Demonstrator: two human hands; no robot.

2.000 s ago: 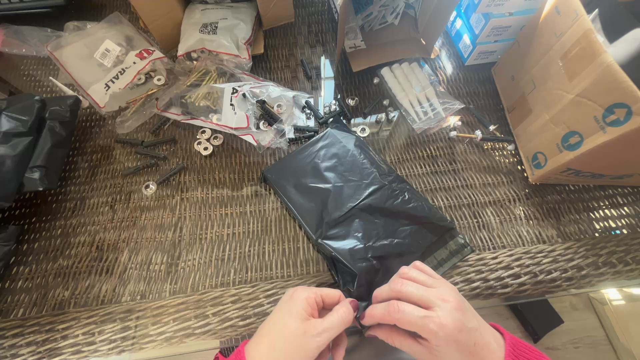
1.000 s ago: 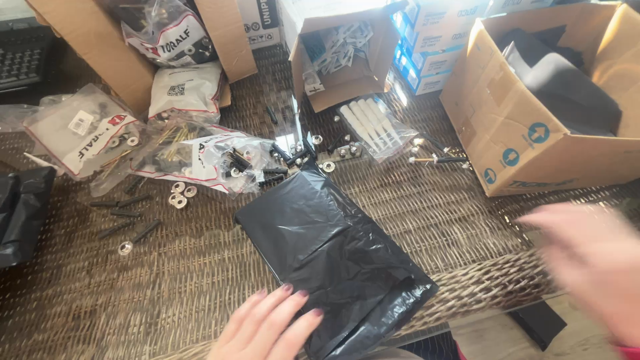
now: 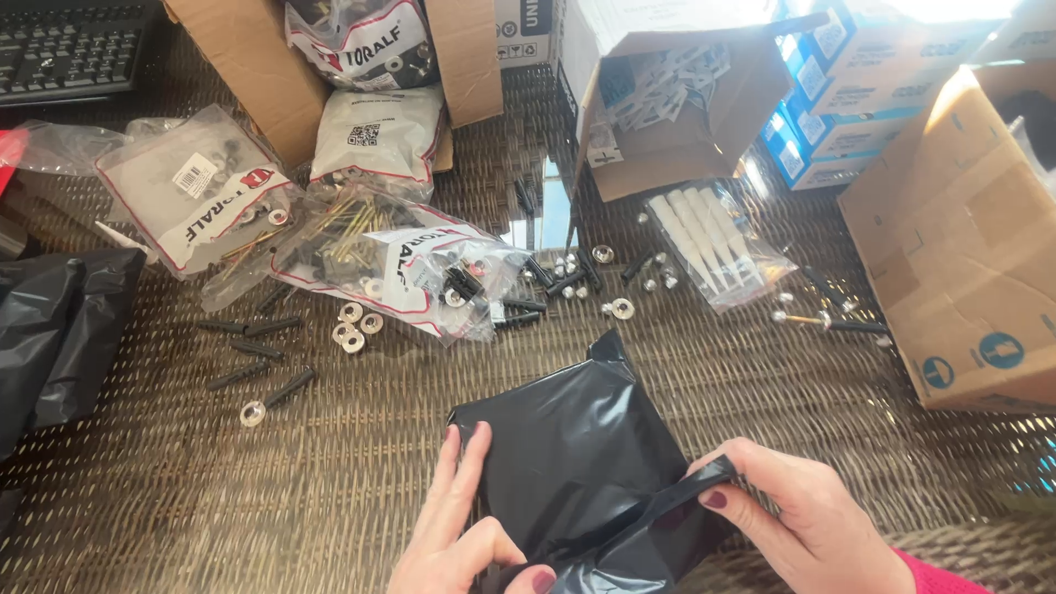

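A black plastic mailing bag [image 3: 577, 445] lies near the front of a woven wicker table [image 3: 371, 462], flat toward the back and creased at the near end. My left hand [image 3: 466, 528] rests along its left edge, two fingertips at the far left corner and the thumb low on the film. With thumb and forefinger, my right hand [image 3: 784, 511] pinches a folded strip of the bag at its right side. Beyond the bag are black plastic wall plugs [image 3: 247, 375], metal washers [image 3: 353, 330] and a clear bag of white nozzles [image 3: 709, 239].
Clear Toralf bags [image 3: 396, 264] of hardware lie behind. More black bags [image 3: 74, 330] are at left, under a keyboard [image 3: 70, 49]. A cardboard box [image 3: 965, 247] stands at right; an open carton [image 3: 668, 148] and blue-and-white boxes [image 3: 833, 107] are at the back.
My right hand, blurred and off the bag one second ago, now grips its right side. My left hand has moved to the bag's left edge. The bag's near end is now folded up.
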